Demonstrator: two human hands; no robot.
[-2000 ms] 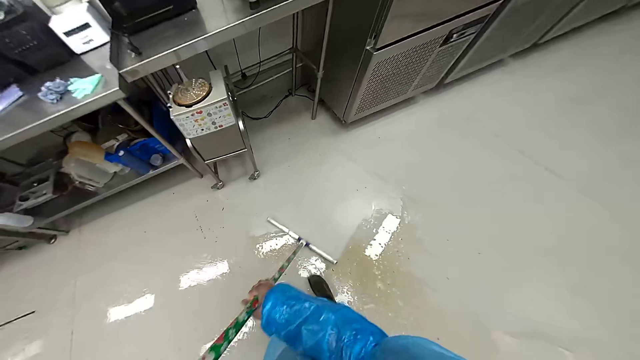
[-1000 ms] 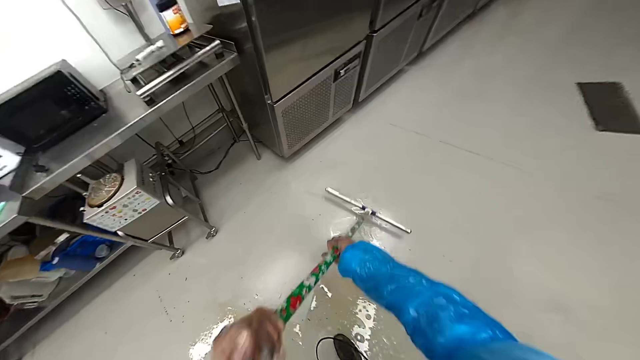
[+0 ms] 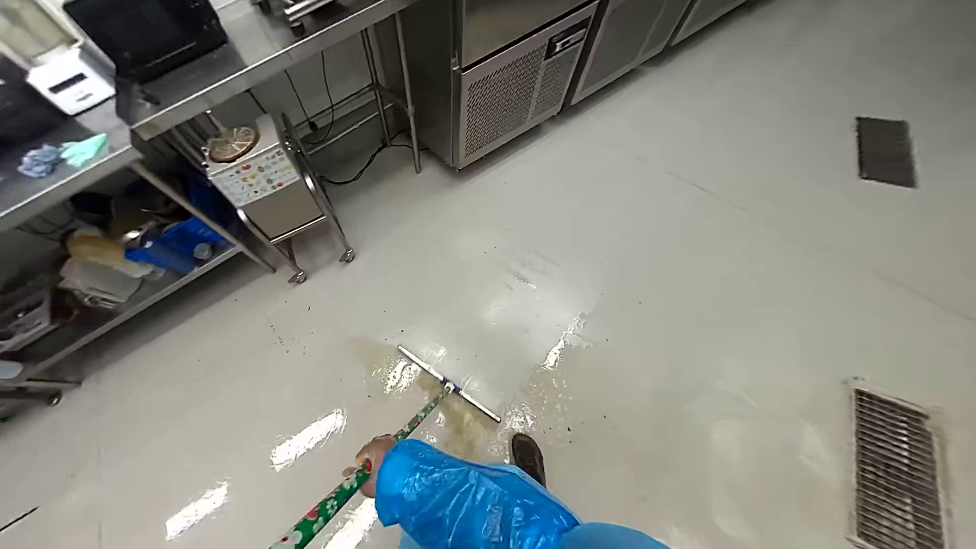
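My right hand [image 3: 374,463], below a blue plastic sleeve cover [image 3: 473,496], is closed around the green flower-patterned handle of a floor squeegee [image 3: 325,505]. The squeegee's metal blade [image 3: 476,406] lies on the wet floor, slanting down to the right, at the edge of a brownish puddle [image 3: 461,427]. A dark shoe [image 3: 528,457] stands just right of the blade's lower end. My left hand is out of view; the lower part of the handle runs off the bottom edge.
A floor drain grate [image 3: 898,469] lies at the lower right, a dark floor plate [image 3: 884,151] at the upper right. Steel refrigerated counters [image 3: 511,95] line the back. A wheeled machine [image 3: 263,183] stands beside steel tables [image 3: 259,65]; a lower shelf holds a blue crate [image 3: 179,244].
The squeegee blade has moved back toward me from farther out on the floor, with my right hand still on the handle. My left hand, seen a second ago, has gone out of view.
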